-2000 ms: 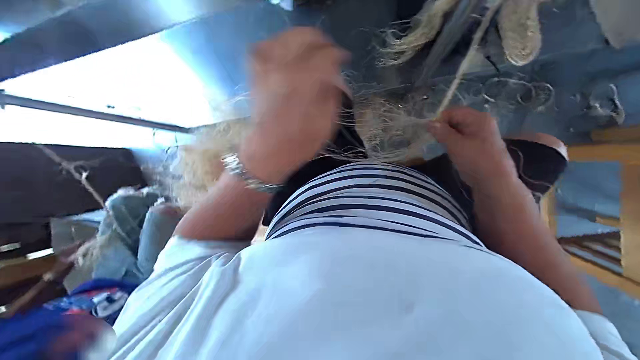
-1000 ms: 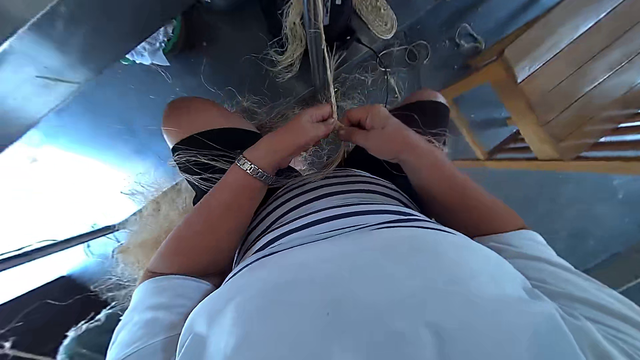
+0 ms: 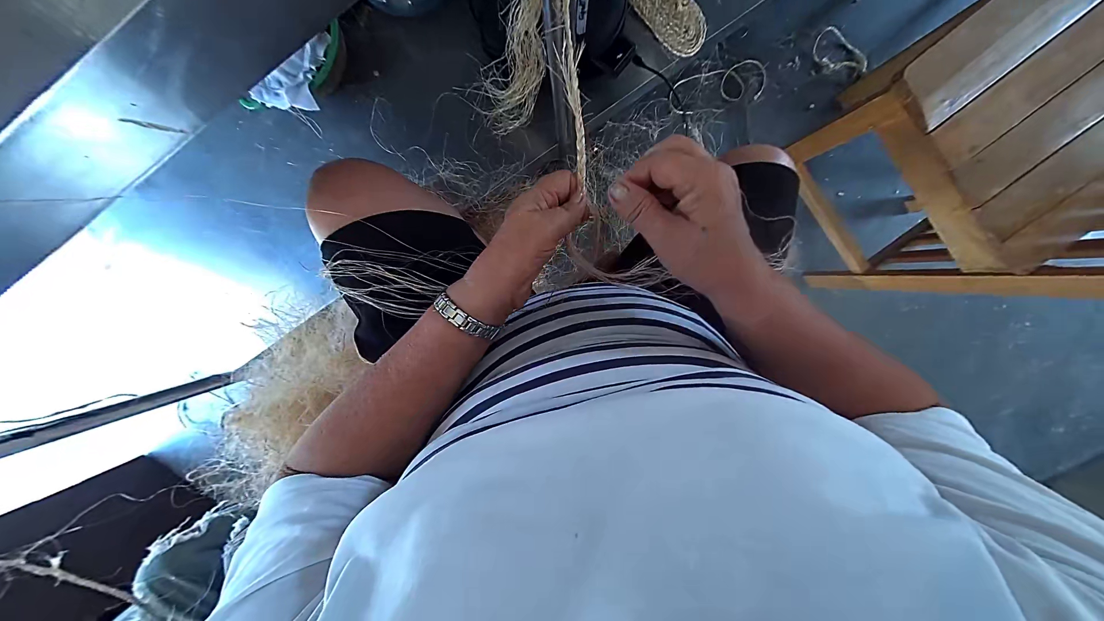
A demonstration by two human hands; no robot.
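Observation:
A braid of pale plant fibre (image 3: 580, 129) comes down from the top of the view alongside a metal pole (image 3: 556, 86). My left hand (image 3: 543, 224), with a metal-band watch or bracelet at its wrist, pinches the braid's lower end between thumb and fingers. Just right of it, my right hand (image 3: 686, 207) is raised with its fingers curled; whether a strand is between them I cannot tell. Loose fibre strands (image 3: 595, 259) hang below my left hand toward my lap, and more strands (image 3: 397, 276) lie across my left thigh.
A wooden slatted bench or chair (image 3: 914, 155) stands at the right. Beyond my knees are a hank of fibre (image 3: 517, 69), a coiled woven fibre piece (image 3: 677, 26) and a dark cable (image 3: 660, 78). A heap of fibre (image 3: 293, 388) lies by my left arm; a green-rimmed container (image 3: 330, 56) is upper left.
My right hand has moved away from the braid and my left hand, where both were together a second ago. My left hand remains at the braid. The view swung strongly after the earliest frame.

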